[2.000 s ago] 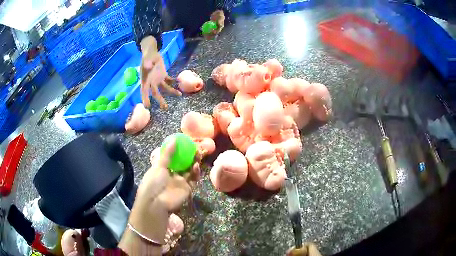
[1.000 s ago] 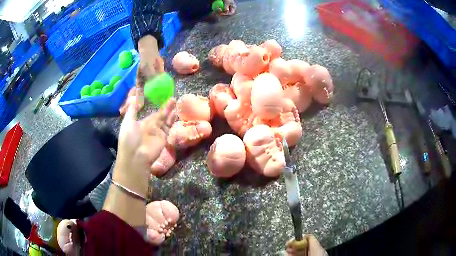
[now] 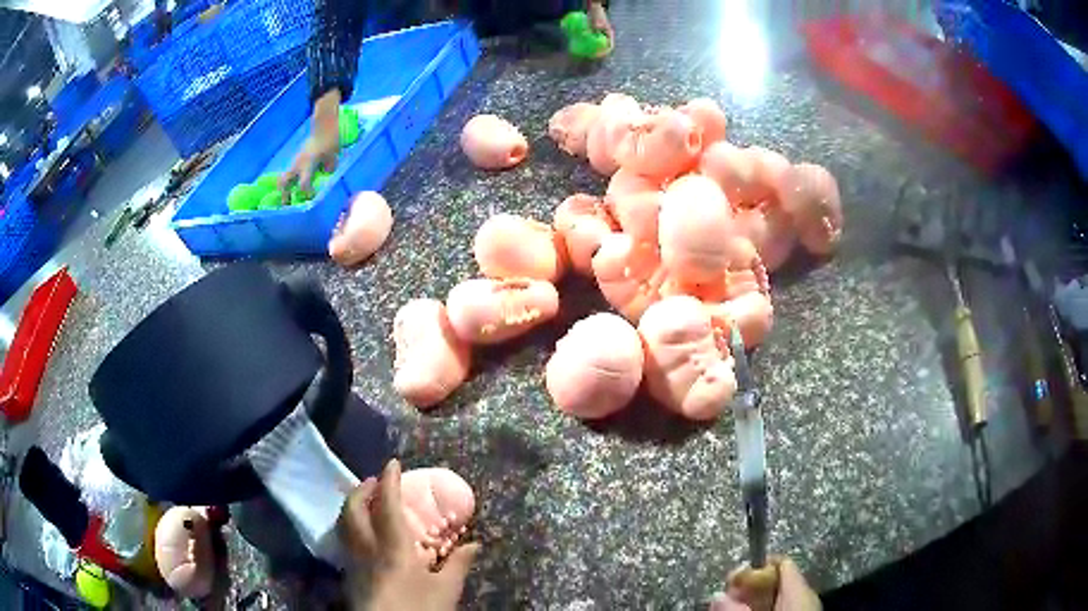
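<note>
My left hand (image 3: 406, 543) is at the bottom centre-left, its fingers around a pink vinyl part (image 3: 437, 507) that lies on the speckled bench beside the black drum. My right hand (image 3: 770, 587), cut off by the bottom edge, holds the wooden handle of a long hand tool (image 3: 750, 460). Its silver blade points up, with the tip at a pink part with small bumps (image 3: 688, 358). A pile of pink parts (image 3: 698, 227) lies beyond, with several loose ones left of it.
A black handled drum (image 3: 209, 382) with a white cloth strip (image 3: 303, 481) stands at left. A co-worker's hand (image 3: 316, 153) is in the blue tray (image 3: 257, 239) with green parts. Red tray (image 3: 919, 84) is upper right; spare tools (image 3: 971, 364) lie right.
The green part has left my left hand, which has moved down to a pink part. The co-worker's hand has moved back into the blue tray. My right hand still holds the tool.
</note>
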